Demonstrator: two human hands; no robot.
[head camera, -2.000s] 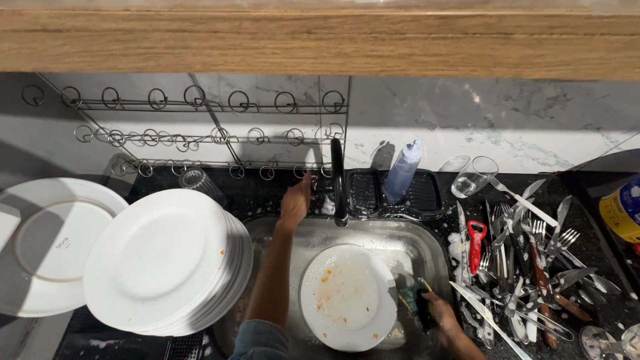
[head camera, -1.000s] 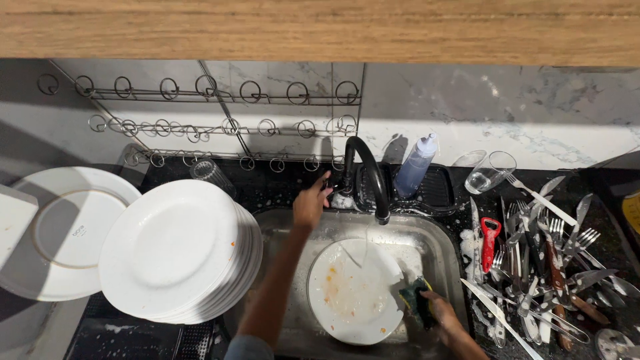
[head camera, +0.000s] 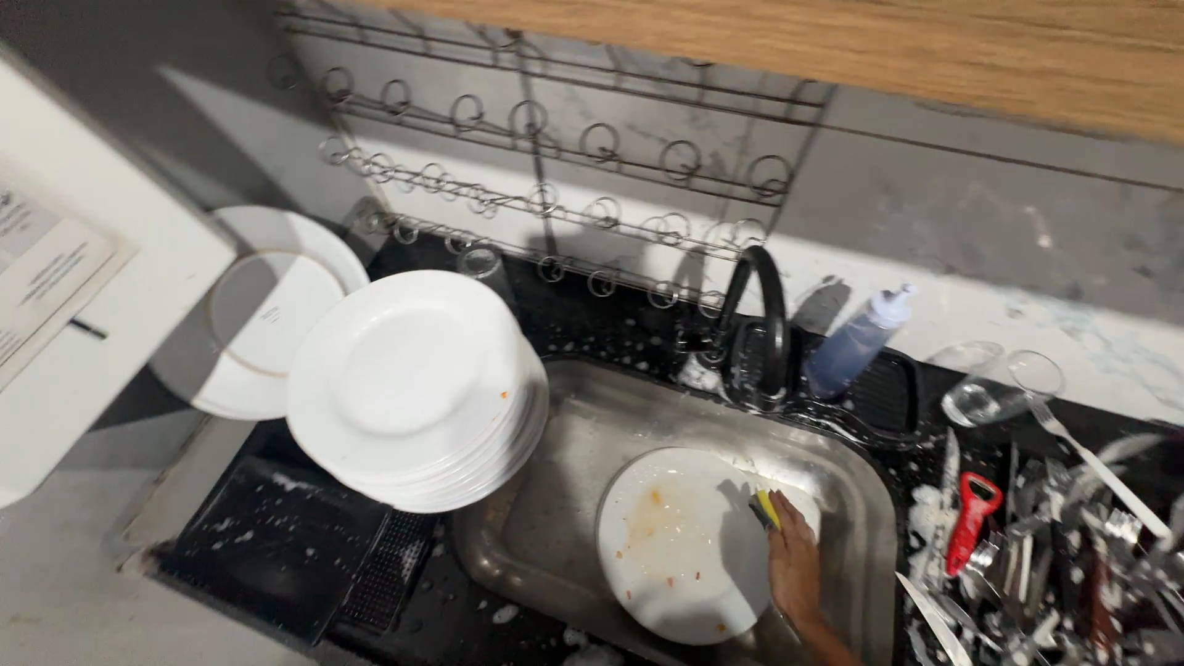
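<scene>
My right hand (head camera: 794, 560) holds a yellow and dark green sponge (head camera: 765, 509) at the right edge of a white plate (head camera: 680, 555). Orange food bits lie on that plate, which rests in the steel sink (head camera: 573, 435). Part of another white dish shows behind the sponge. The black faucet (head camera: 766, 314) arches over the back of the sink. My left hand is out of the picture. Left of the sink rises a stack of white plates (head camera: 407, 370), with an orange bit on the top one.
A squeeze bottle of bluish liquid (head camera: 851, 347) stands on a black tray (head camera: 888, 398) behind the sink. Glasses (head camera: 976, 398), a red-handled opener (head camera: 971, 523) and piled cutlery (head camera: 1064, 555) are on the right. Large plates (head camera: 277, 314) lie far left, below a wire rack (head camera: 601, 213).
My left hand, earlier at the faucet's base, has left the picture. My right hand has moved the sponge up along the plate's right side. The view has swung left and tilted.
</scene>
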